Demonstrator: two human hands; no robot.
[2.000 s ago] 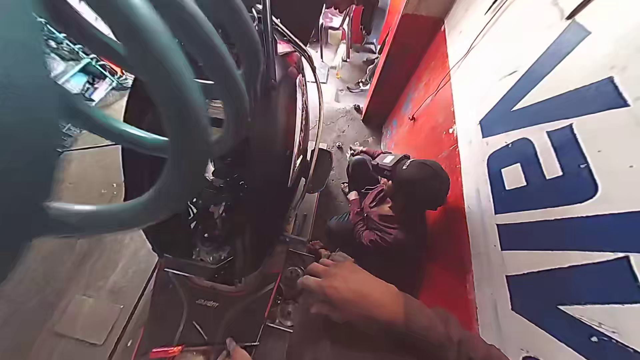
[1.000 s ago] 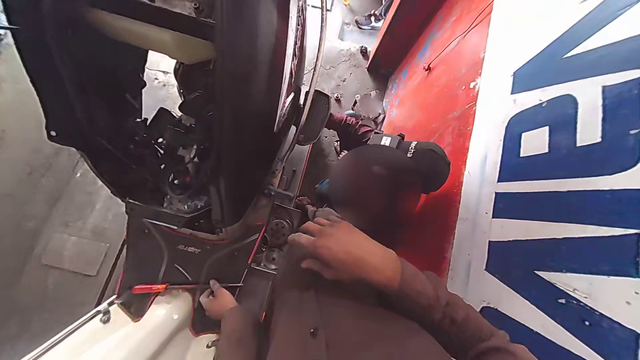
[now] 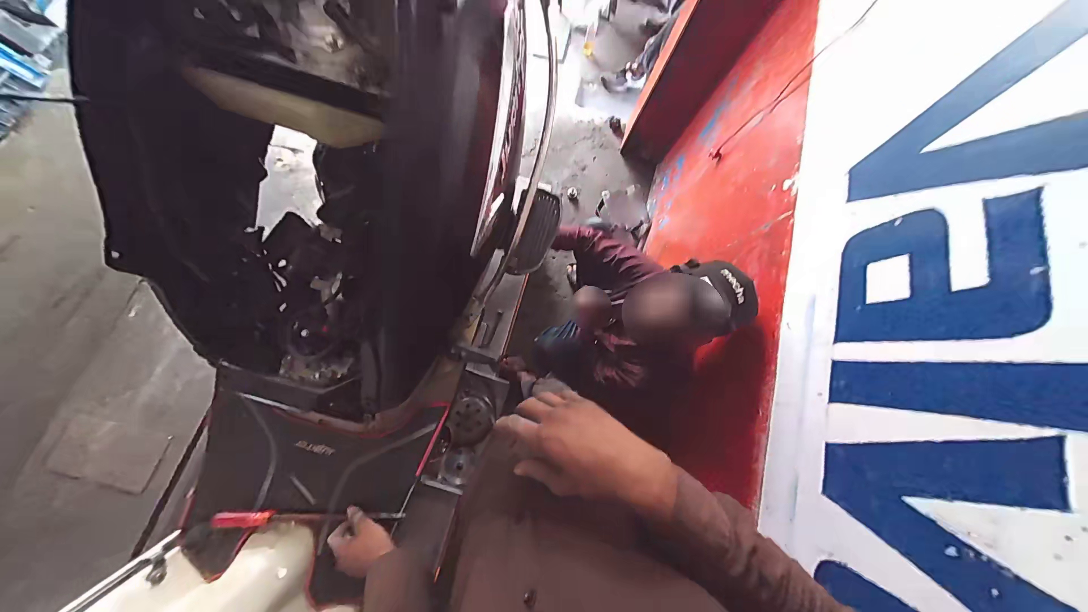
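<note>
My left hand (image 3: 361, 542) is low in the view, its fingers closed around the thin shaft of a red-handled screwdriver (image 3: 245, 518). The screwdriver lies sideways over the black floor mat (image 3: 319, 476) of a scooter-like vehicle. Above the mat stands the dark front body panel (image 3: 433, 195), with an opening that shows wiring and parts. My right hand (image 3: 586, 442) rests on brown cloth over my leg, fingers spread and slightly bent, with nothing seen in it. Beside its fingertips, round dark mechanical parts (image 3: 472, 416) show along the vehicle's side.
Another person in a cap (image 3: 731, 289) crouches beyond my right hand, between the vehicle and a red and white painted wall (image 3: 731, 195). A black mirror or pedal-like part (image 3: 535, 229) juts from the vehicle's side. A cream panel (image 3: 263, 574) lies at the lower left.
Green coils that filled the upper left two seconds ago are out of view. The view has shifted. The crouching person's head and arm have changed position; my hands stay in about the same places.
</note>
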